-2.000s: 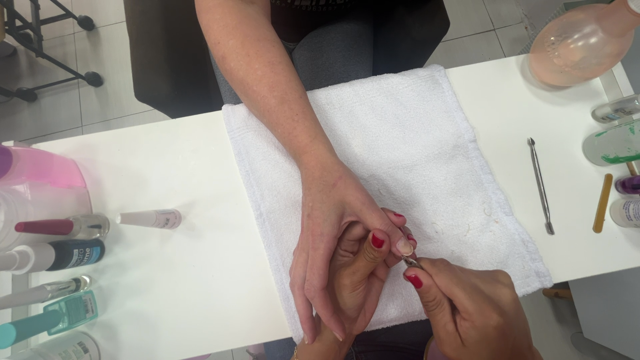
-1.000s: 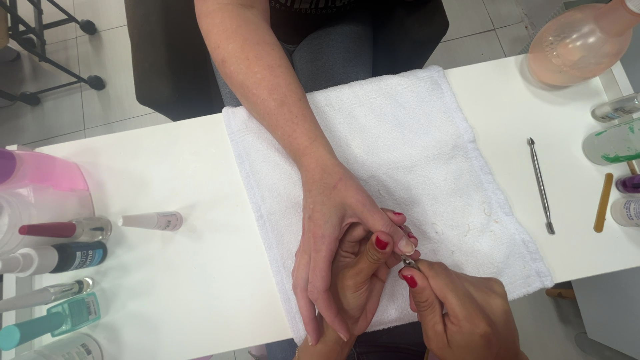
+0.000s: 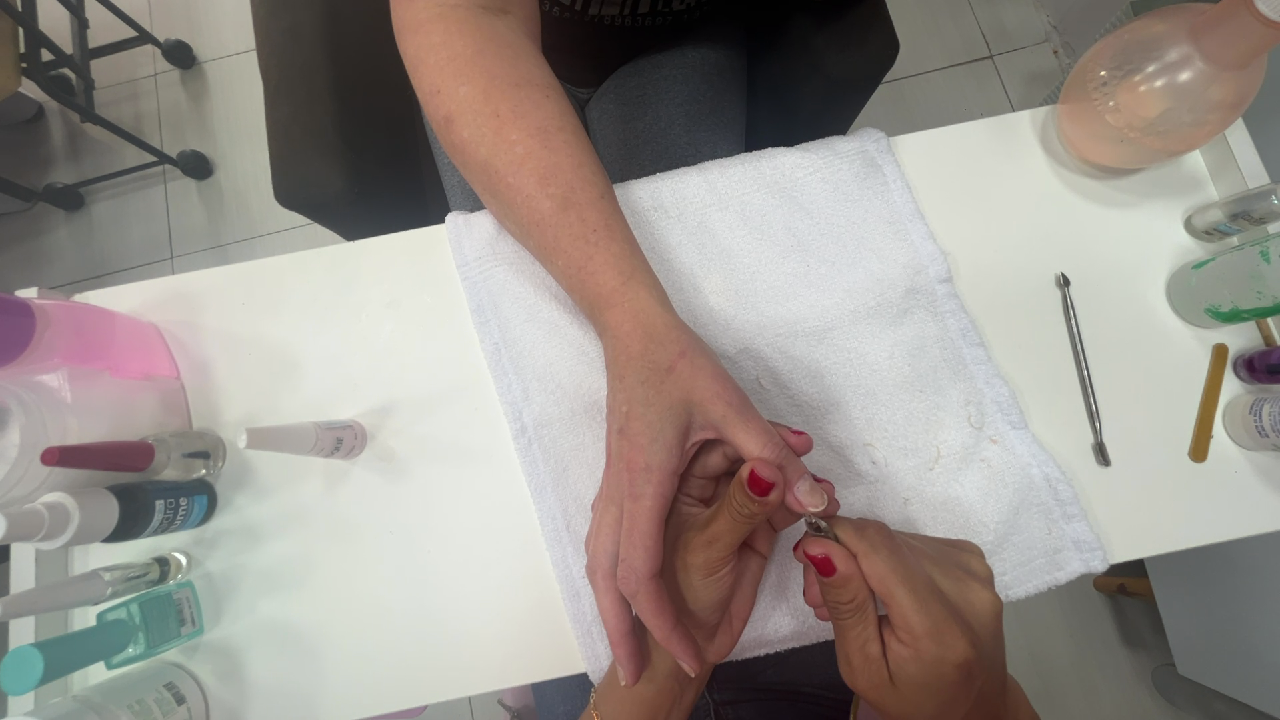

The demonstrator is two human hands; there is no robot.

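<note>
Another person's hand (image 3: 650, 420) reaches down from the top over a white terry towel (image 3: 800, 270), back of the hand up. My left hand (image 3: 725, 545), with red nails, lies beneath it and holds its thumb (image 3: 790, 470) between thumb and fingers. In my right hand (image 3: 900, 610) is a small metal cuticle nipper (image 3: 820, 528), mostly hidden by my fingers; its tip is at the edge of that thumb's nail. Small clippings (image 3: 940, 455) lie on the towel to the right.
On the white table (image 3: 400, 560), nail polish bottles (image 3: 165, 510) and a pink-liquid container (image 3: 110, 350) stand left, with a pale polish bottle (image 3: 310, 438) nearby. At right are a metal cuticle pusher (image 3: 1083, 370), a wooden stick (image 3: 1208, 402), bottles and a peach-coloured bottle (image 3: 1150, 90).
My right hand and the nipper have shifted slightly at the thumb's nail. My left hand keeps its hold on the person's thumb.
</note>
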